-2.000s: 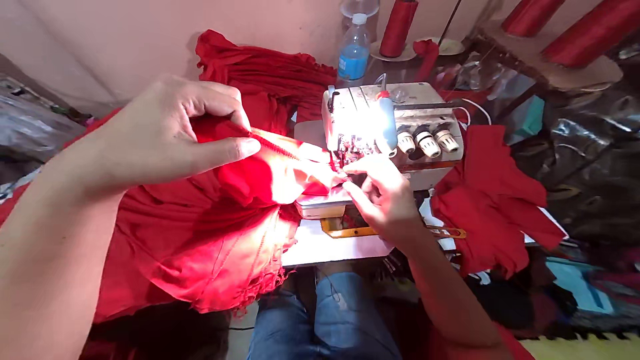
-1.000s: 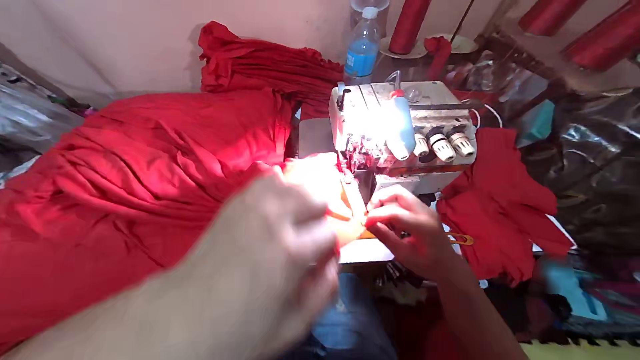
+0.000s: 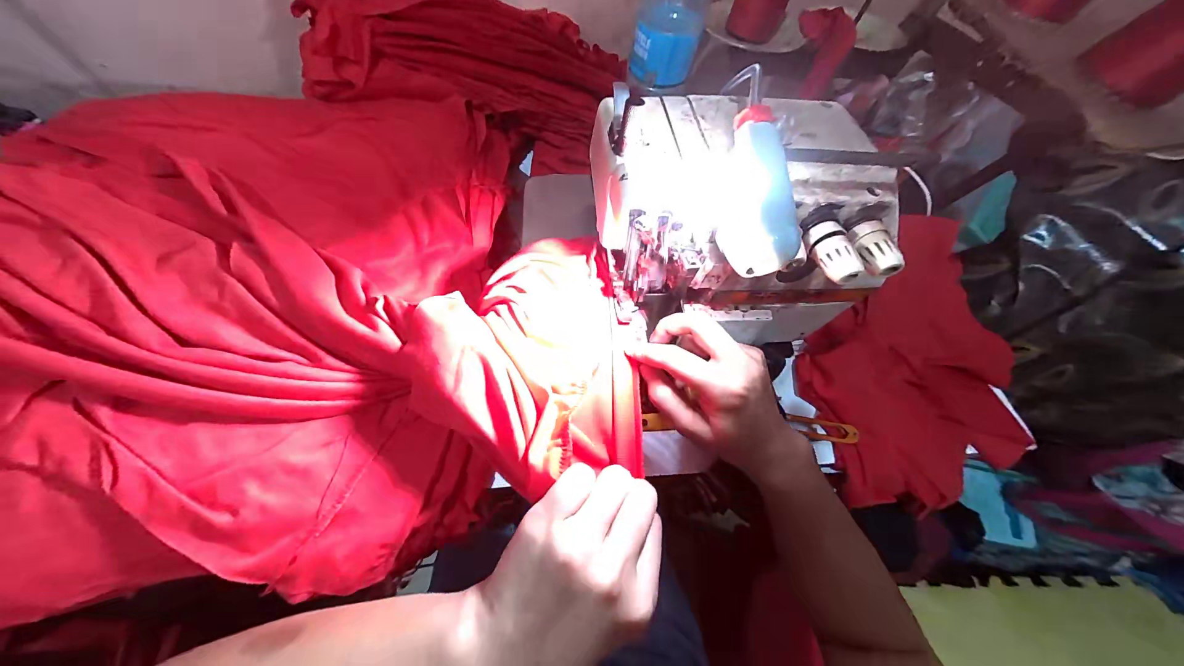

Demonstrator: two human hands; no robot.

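Red fabric (image 3: pixel 518 370) spreads from the left across to an overlock sewing machine (image 3: pixel 731 194), its edge lying beneath the needle area. My left hand (image 3: pixel 592 546) pinches that fabric at its near edge, below the machine. Close in front of the presser foot, my right hand (image 3: pixel 712 388) holds the fabric's right edge between thumb and fingers. A bright lamp glow washes out the cloth and the machine front. An oil-type squeeze bottle (image 3: pixel 763 194) with a red cap leans on the machine's face beside the tension dials (image 3: pixel 851 248). Orange-handled snips or a similar tool (image 3: pixel 837 431) lie partly behind my right wrist.
Gathered red fabric (image 3: pixel 462 55) lies behind, and red cut pieces (image 3: pixel 916 370) lie right of the machine. A blue-labelled plastic bottle (image 3: pixel 664 46) stands behind it. Red thread cones (image 3: pixel 1142 55) are at the upper right, above dark plastic wrapping (image 3: pixel 1091 277).
My left hand has come down from the upper left to the fabric's near edge and grips it there. The fabric now lies spread to the left. My right hand stays near the presser foot.
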